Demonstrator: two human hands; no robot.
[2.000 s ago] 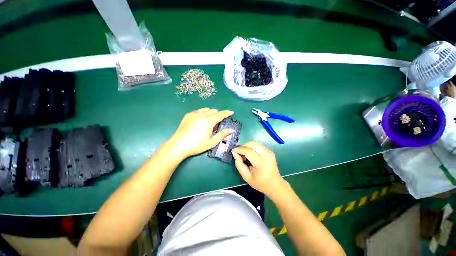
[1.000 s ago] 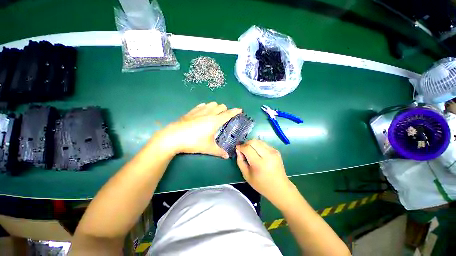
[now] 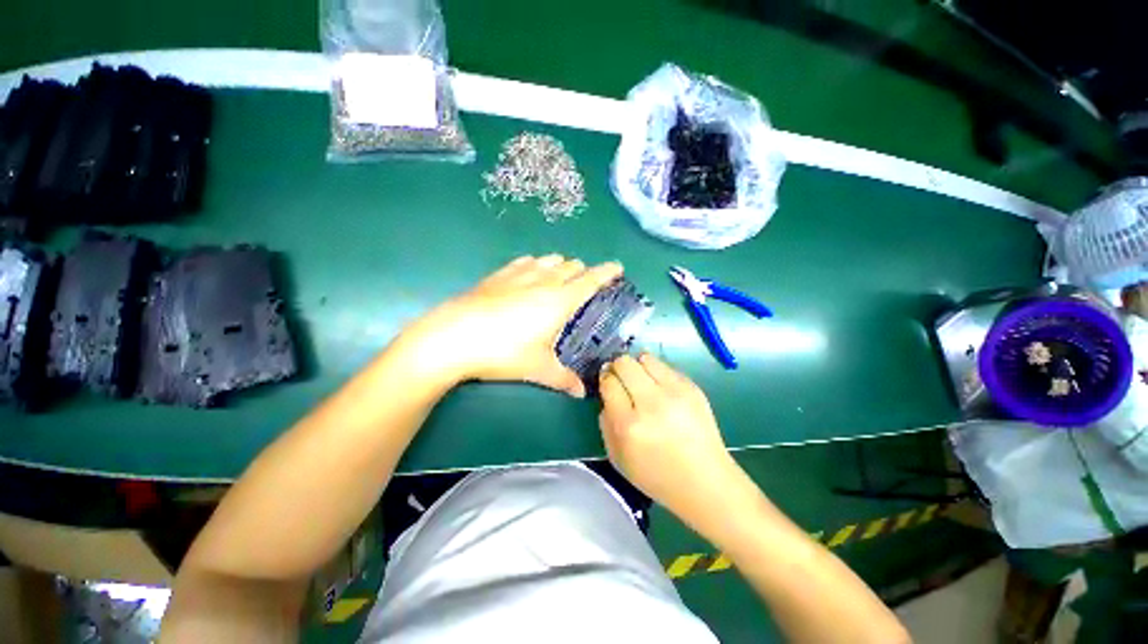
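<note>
My left hand (image 3: 523, 325) grips a ribbed black plastic housing (image 3: 602, 325) from its left side, over the green bench. My right hand (image 3: 655, 409) is at the housing's lower right edge, with thumb and fingertips pinched together against it. Whether a small part is between those fingertips cannot be seen. Blue-handled nippers (image 3: 713, 315) lie spread on the bench to the right. A loose pile of tiny metal pieces (image 3: 538, 175) and an open clear bag (image 3: 641, 186) of small black parts (image 3: 701, 166) are beyond the hands.
Black housings (image 3: 220, 325) stand in rows at the left. A labelled clear bag (image 3: 393, 136) lies at the back beside the pile. A purple basket (image 3: 1113, 365) with a few pale pieces and a white fan (image 3: 1108, 239) are at the right. The bench's front edge runs before my body.
My left hand now wraps the housing, which is tilted more than two seconds ago. My right fingertips stay at its lower right edge. The camera view has shifted, moving the bench items in the picture.
</note>
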